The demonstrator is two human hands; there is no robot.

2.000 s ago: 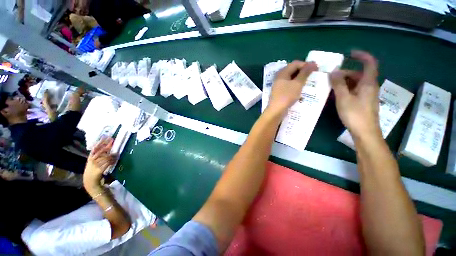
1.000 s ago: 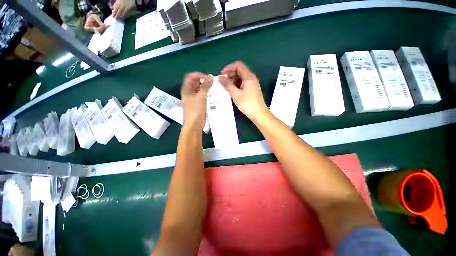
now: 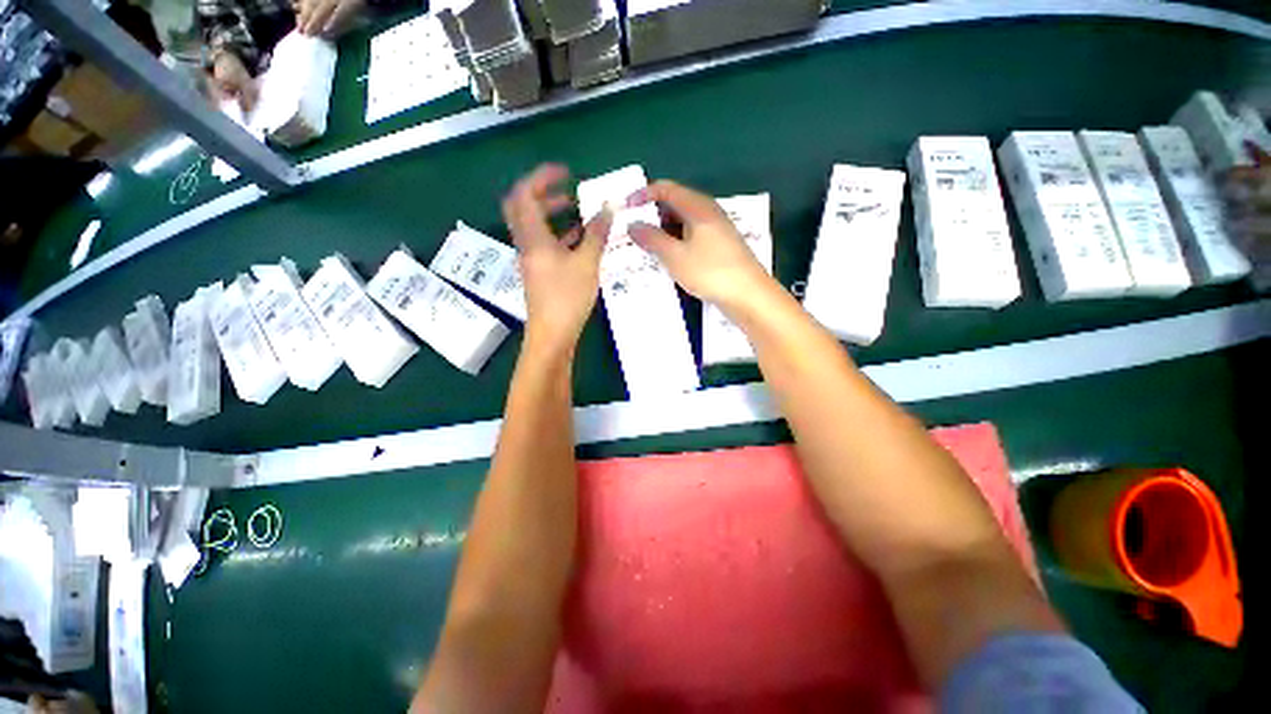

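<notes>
A slim white printed carton (image 3: 651, 324) lies on the dark green belt (image 3: 781, 133) in front of me, its near end over the pale guide rail (image 3: 864, 392). Its white end flap (image 3: 613, 184) sticks out at the far end. My left hand (image 3: 565, 251) touches the carton's left side near the flap with thumb and a fingertip, other fingers spread. My right hand (image 3: 697, 248) has its fingertips on the right side of the flap end. Another carton (image 3: 735, 286) lies partly behind my right hand.
More white cartons (image 3: 962, 223) lie along the belt on both sides. A pink-red mat (image 3: 725, 572) is under my forearms, with an orange round tape dispenser (image 3: 1164, 537) to its right. White rings (image 3: 264, 526) lie at left. Another person's hands (image 3: 324, 17) are at top left; a blurred hand is at the right edge.
Over the last second the flap has come into view standing out beyond my fingertips, and my left fingers have spread. The cartons right of my hands have shifted right. The view earlier swung from the left.
</notes>
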